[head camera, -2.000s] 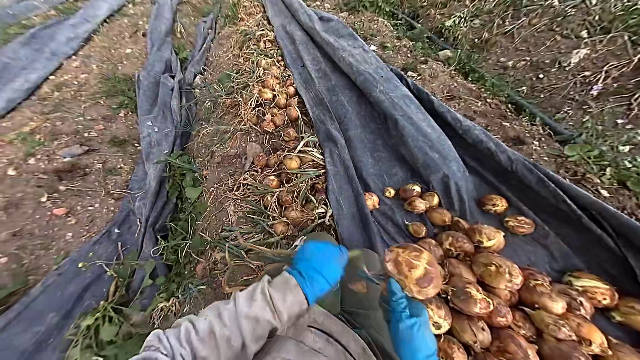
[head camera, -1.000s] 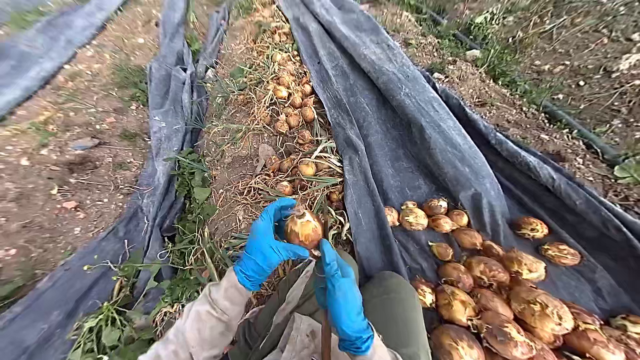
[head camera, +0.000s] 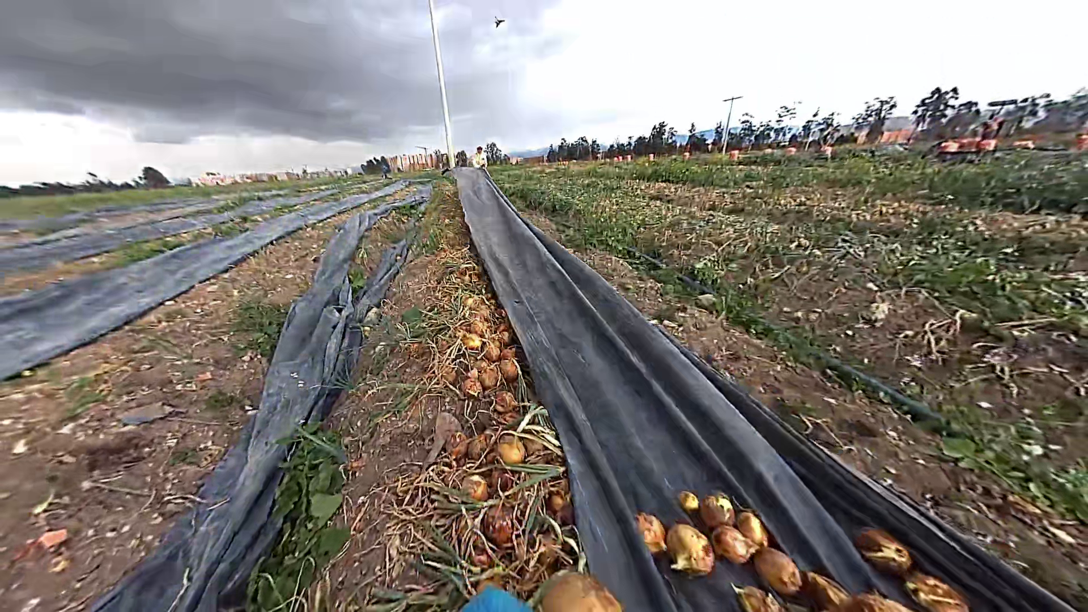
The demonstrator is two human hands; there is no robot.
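Note:
At the bottom edge, a small part of my left hand (head camera: 495, 600) in a blue glove shows against the left side of a large yellow onion (head camera: 580, 593). The frame cuts off the rest of the hand and the onion's lower part. My right hand is out of view. To the right, loose onions (head camera: 690, 549) lie on a long dark fabric sheet (head camera: 586, 365). Left of that sheet, more onions (head camera: 511, 450) with dry leaves lie along the soil row.
A crumpled dark sheet (head camera: 289, 416) runs along the left of the row, with green weeds (head camera: 310, 501) beside it. A dark hose (head camera: 884, 391) crosses the ground at right. Far ahead stand a pale pole (head camera: 443, 85) and a person (head camera: 479, 158).
The view has tilted up to the horizon. My right hand, seen near the held onion a second ago, has left the view. My left hand and the onion now show only at the bottom edge.

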